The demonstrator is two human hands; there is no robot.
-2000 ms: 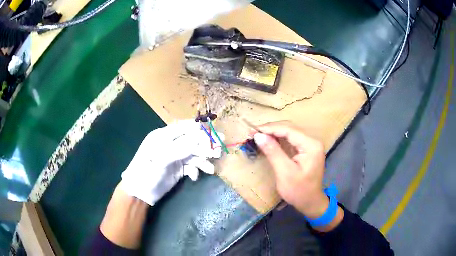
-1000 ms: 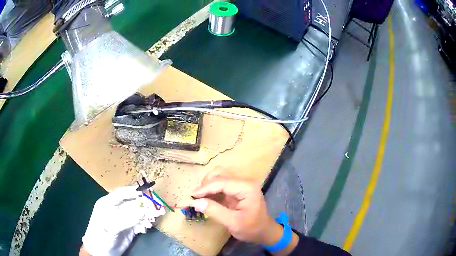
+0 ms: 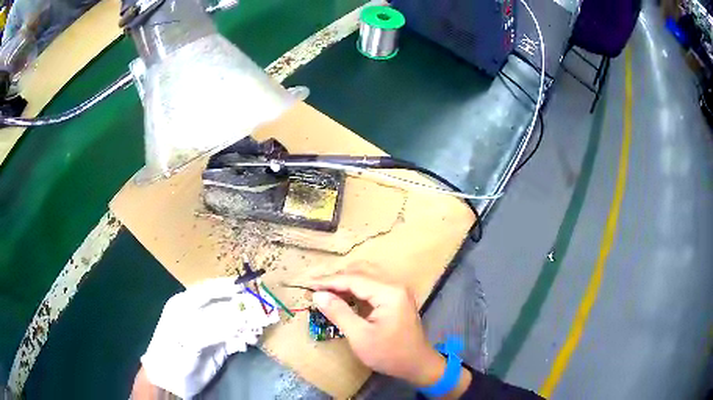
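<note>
My gloved left hand holds a small black part with metal terminals by its lead wires. Blue, red and green wires run from it, the green one pointing towards my right hand. My bare right hand, with a blue wrist strap, pinches something thin and dark between thumb and forefinger; what it is cannot be told. A small circuit board with blue and green components shows beside and below the right thumb, joined to a red wire. Its right part is hidden by my hand.
The soldering iron rests in its dark stand with a yellowish sponge. The cardboard bears solder debris. A translucent hood hangs above left. A solder spool and dark blue-grey box stand behind. Cables curve at right.
The view has shifted, bringing the hood, spool and box into sight. Both hands stay close together over the cardboard. More of the circuit board shows beside my right thumb than one second ago.
</note>
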